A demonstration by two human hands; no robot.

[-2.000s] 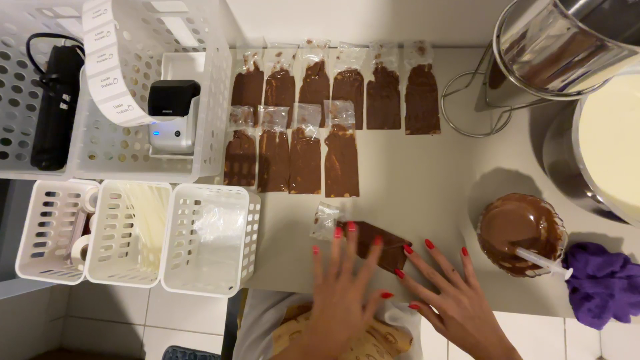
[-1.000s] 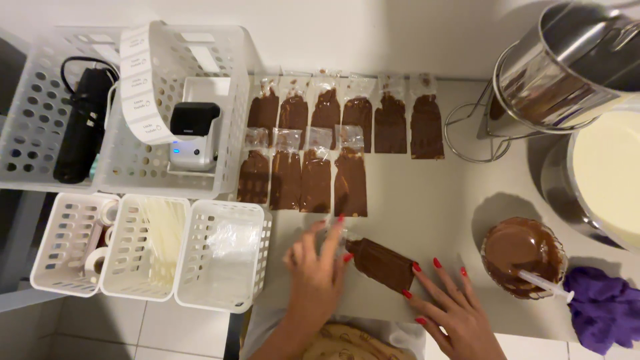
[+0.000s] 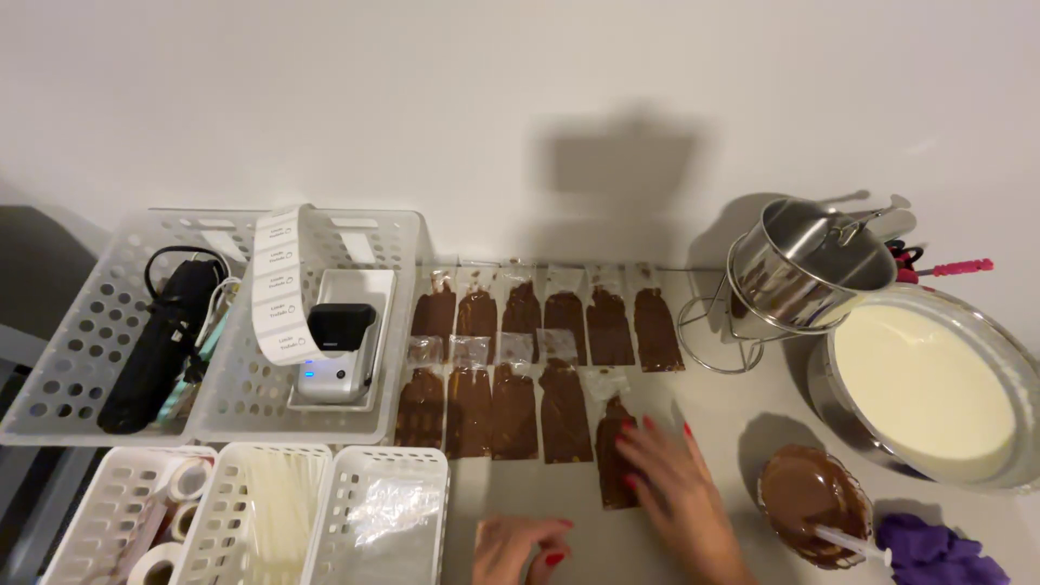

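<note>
My right hand (image 3: pixel 670 483) rests its fingertips on the right edge of a clear plastic bag of chocolate (image 3: pixel 615 459), which lies flat at the right end of the front row. My left hand (image 3: pixel 520 552) is at the bottom edge of the view, fingers curled, with nothing seen in it; its lower part is cut off. Several more flat chocolate-filled bags (image 3: pixel 566 414) lie side by side in two rows. To the right, a glass bowl of melted chocolate (image 3: pixel 812 504) holds a white-handled utensil (image 3: pixel 853 544).
Plastic baskets (image 3: pixel 398 325) on the left hold a label printer (image 3: pixel 337 374), a label strip (image 3: pixel 280 284) and a black device (image 3: pixel 154 349). Smaller baskets (image 3: pixel 390 451) hold tape rolls, sticks and clear bags. At right are a metal funnel (image 3: pixel 804 252), a pot of cream-coloured liquid (image 3: pixel 926 382) and a purple cloth (image 3: pixel 938 552).
The chocolate bag near my hands has moved from the counter's front to the right end of the front row. My left hand has come off it. The view has tilted up.
</note>
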